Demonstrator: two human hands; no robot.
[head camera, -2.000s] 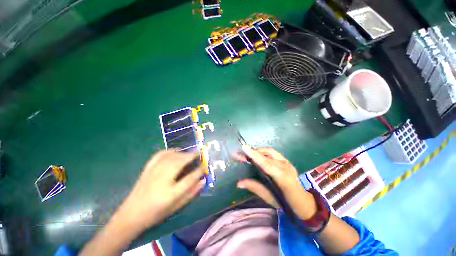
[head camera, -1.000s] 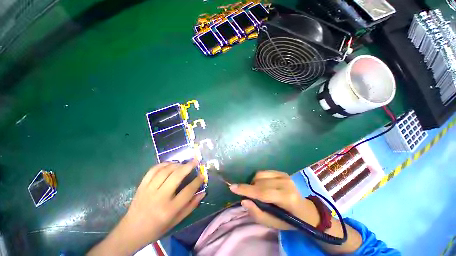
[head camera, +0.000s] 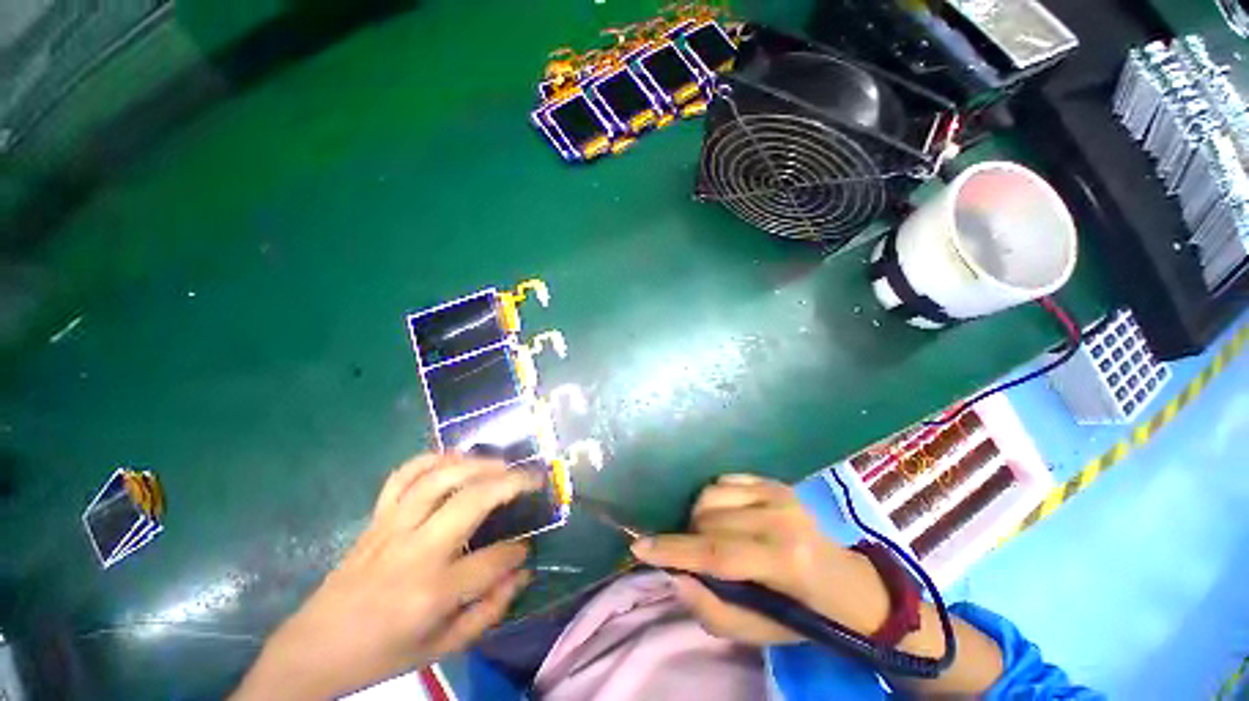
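Note:
A strip of joined black LCD screens (head camera: 473, 379) with white edges lies on the green mat, its orange flex tabs (head camera: 544, 342) sticking out on the right. My left hand (head camera: 432, 555) is over the strip's near end, its fingertips on the lowest screen; whether it grips the screen is unclear. My right hand (head camera: 747, 562) holds the black soldering iron (head camera: 808, 616) like a pen. The iron's thin tip points left at the lowest orange tab; contact cannot be made out.
Loose LCD screens (head camera: 123, 518) lie at far left. Finished panels (head camera: 637, 89) lie beside the black fan (head camera: 795, 171). A white cup (head camera: 986, 240), white grid block (head camera: 1112, 367), component box (head camera: 945, 479) and black tray with pale parts (head camera: 1189, 151) stand on the right.
My right hand has moved from above the mat down to the lowest tab, with the iron turned towards it. My left hand has shifted slightly down and its fingers have spread over the last screen.

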